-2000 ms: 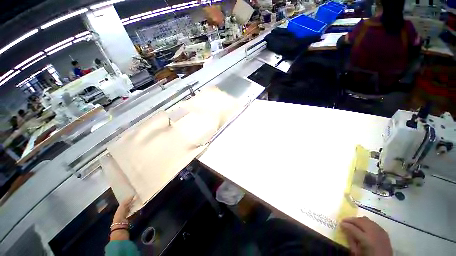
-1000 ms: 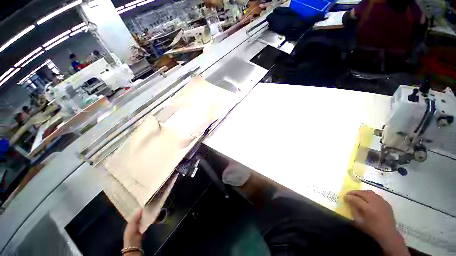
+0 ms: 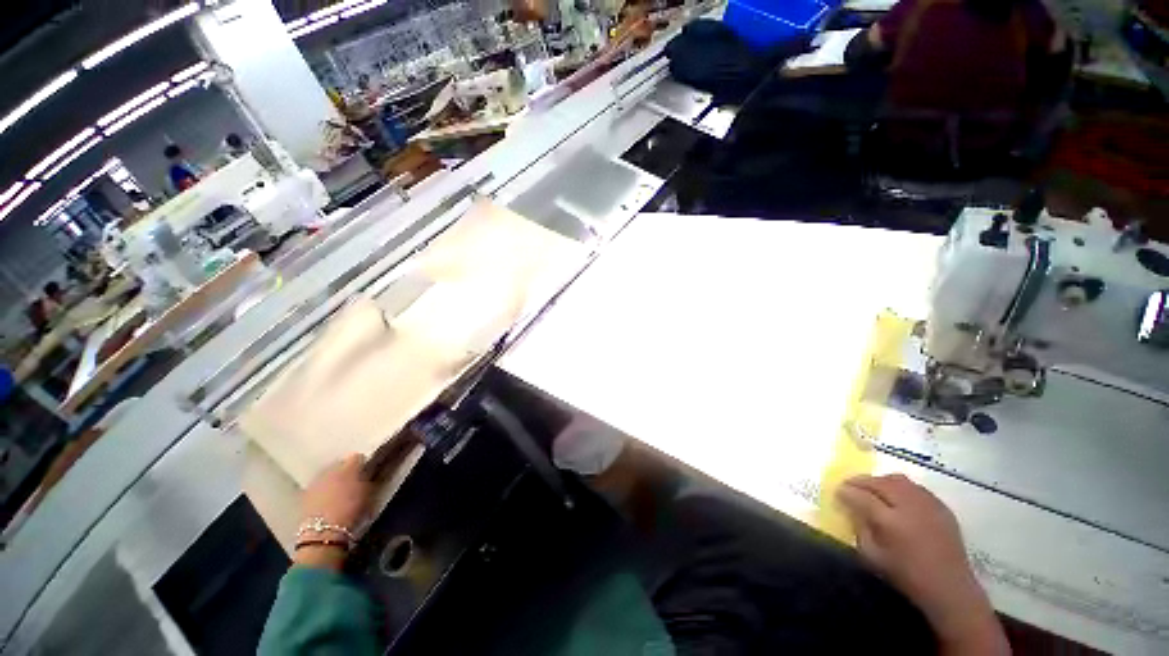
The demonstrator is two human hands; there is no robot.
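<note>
Beige panels (image 3: pixel 346 385) lie on the grey side surface at the left, their near corner hanging over its edge. My left hand (image 3: pixel 336 497) is at that near corner, fingers on the panel; the fingertips are partly hidden against the material. My right hand (image 3: pixel 895 519) rests on the front edge of the white table (image 3: pixel 718 346), fingertips at the yellow strip (image 3: pixel 856 442). No object shows in it. The sewing machine head (image 3: pixel 981 288) is at the right, with the presser foot (image 3: pixel 946 391) behind my right hand. No material shows under the foot.
A person in a dark red top sits beyond the table at the upper right, near a blue bin (image 3: pixel 777 21). A dark bracket (image 3: pixel 526 442) and a pale round thing (image 3: pixel 587 445) are below the table's left edge. Printed marks run along the table's front edge.
My left hand has moved up and further onto the panels from their lower corner. The panel corner that hung lower has shifted. My right hand stays at the yellow strip.
</note>
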